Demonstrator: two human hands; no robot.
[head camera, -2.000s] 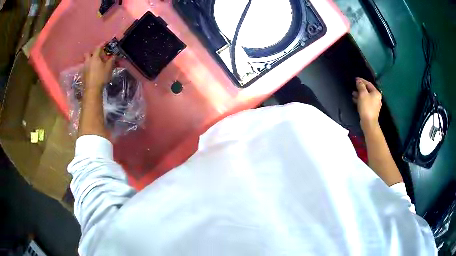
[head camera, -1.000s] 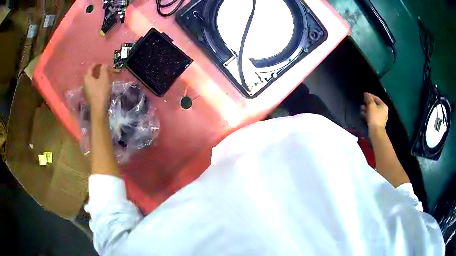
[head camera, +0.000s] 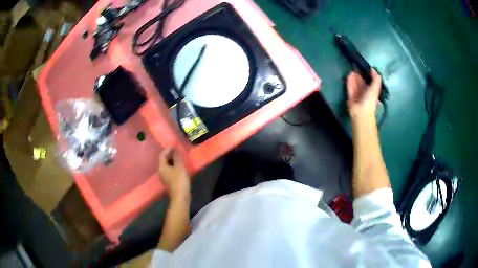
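Observation:
A square black housing (head camera: 262, 99) with a round white disc lies on the salmon-red table. A board with yellow parts (head camera: 193, 127) sits at its near corner, and a black lead lies across the disc. My left hand (head camera: 174, 170) is at the table's near edge, fingers bent together; whether it pinches something small cannot be told. My right hand (head camera: 364, 93) is at the green bench, its fingers around the rear part of a black electric screwdriver (head camera: 352, 56), whose tip points away to the upper left.
On the red table are a black screw tray (head camera: 121, 95), a clear bag of parts (head camera: 86, 133), loose boards with wires (head camera: 106, 30) and a looped black cord (head camera: 152, 32). Another housing (head camera: 428, 205) lies on the green bench (head camera: 401, 99). Cardboard (head camera: 31, 172) is at left.
My left hand has moved from beside the bag to the table's near edge. My right hand has moved onto the screwdriver. The view has shifted, and a yellow board now shows in the housing corner.

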